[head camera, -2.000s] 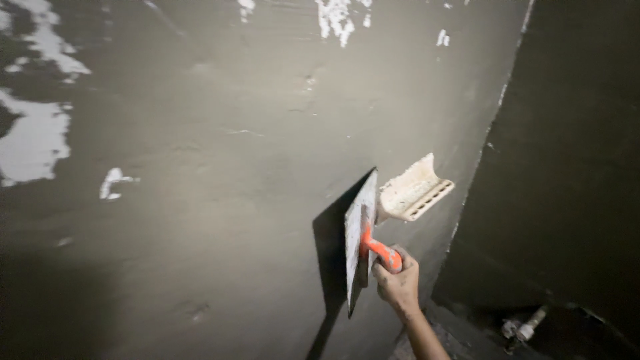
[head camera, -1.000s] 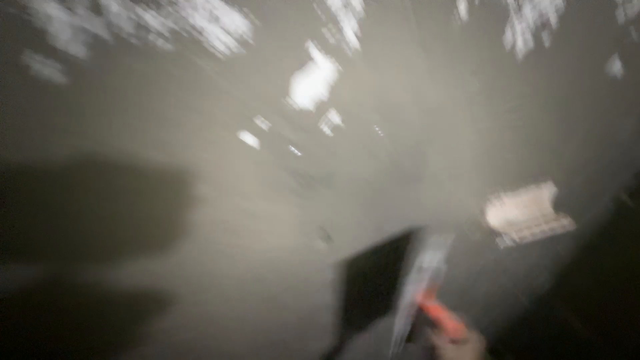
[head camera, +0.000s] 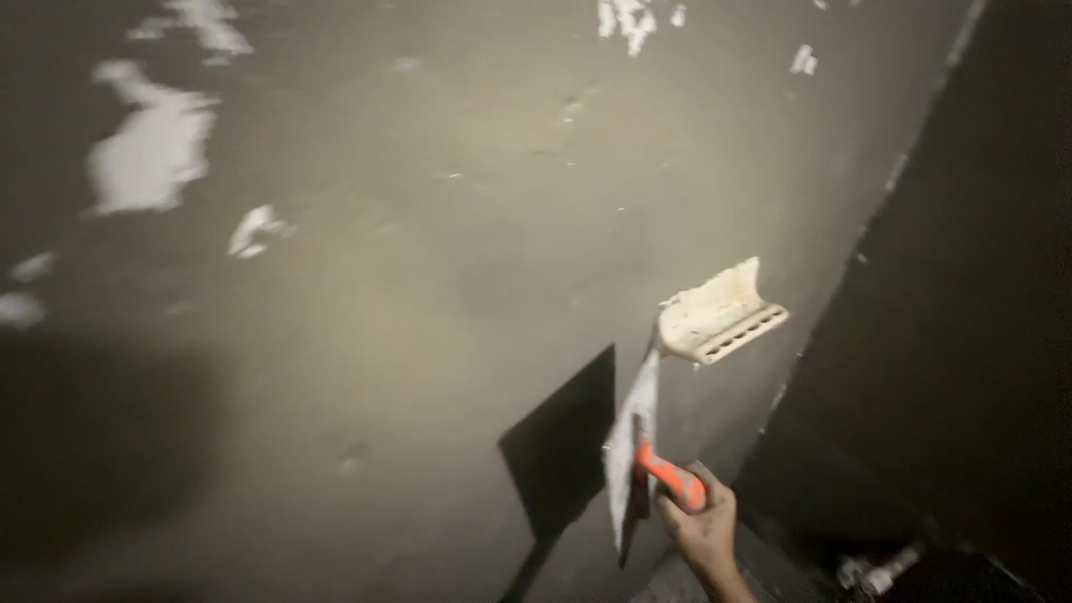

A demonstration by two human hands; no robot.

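Note:
At the lower right, my right hand (head camera: 705, 519) is closed on the orange handle of a plastering trowel (head camera: 630, 456). The trowel's flat metal blade, smeared with grey, is seen nearly edge-on and upright, and casts a dark shadow on the wall to its left. Whether the blade touches the plaster cannot be told. The grey plastered wall (head camera: 402, 276) shows several bare white patches (head camera: 155, 151) at the upper left and top. My left hand is out of view.
Just above the trowel, a cream soap dish (head camera: 720, 314) with slots along its front edge juts from the wall. A darker wall (head camera: 946, 318) meets this one at a corner on the right. A pipe fitting (head camera: 875, 576) lies low at the right.
The view swung away and back, with blur a second ago. Two seconds ago the trowel's blade stood beside the soap dish; now it is lower, beneath the dish's left end. My right hand still holds it.

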